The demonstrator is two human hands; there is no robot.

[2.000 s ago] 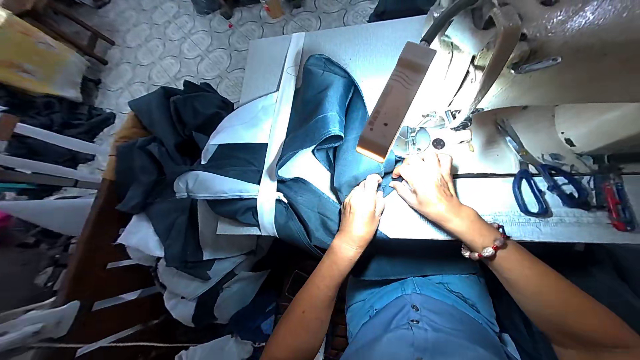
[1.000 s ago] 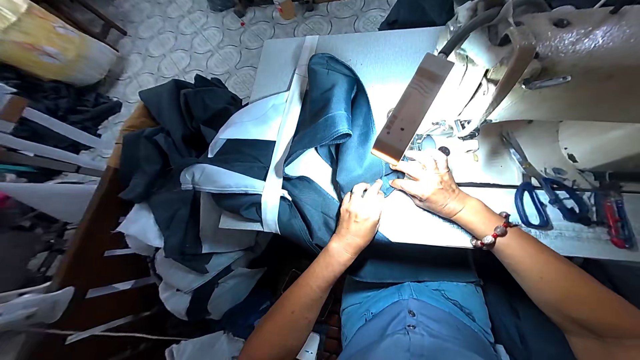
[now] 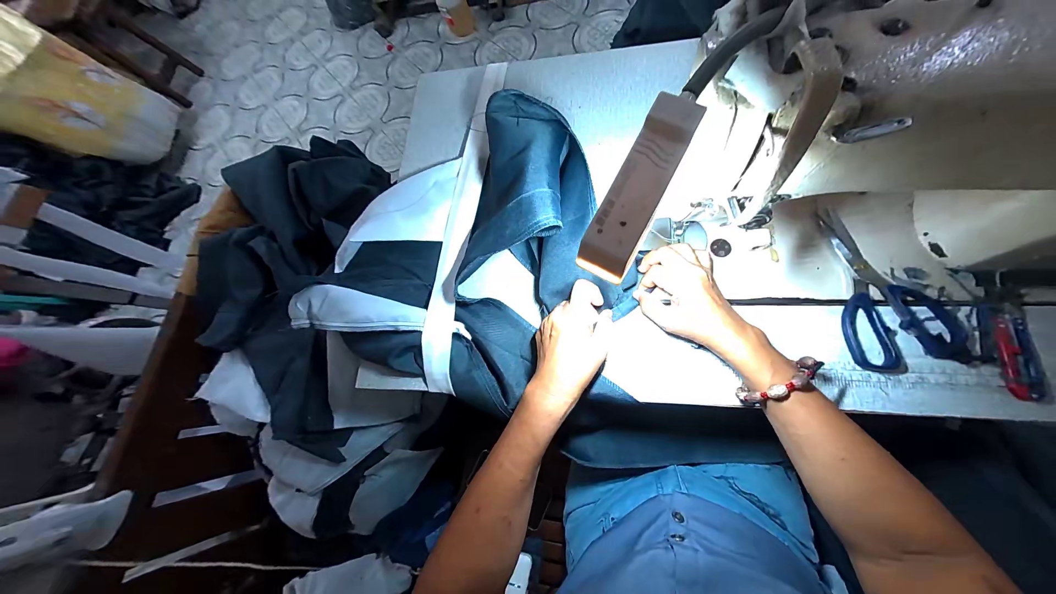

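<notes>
Dark blue fabric with pale lining lies folded on the sewing table, and a white strip runs across it. My left hand pinches an edge of this fabric just below the lamp head. Close beside it, my right hand has its fingers closed on the same fabric edge, near the sewing machine's needle area. The fingertips and lamp partly hide the edge. A red beaded bracelet is on my right wrist.
Blue-handled scissors and a red-handled tool lie at the table's right. The sewing machine body stands behind them. A pile of dark and white cloth hangs over a wooden frame on the left.
My right hand has shifted slightly at the fabric edge, with its fingers more curled now. The left hand stays close by, and the fabric lies much as before.
</notes>
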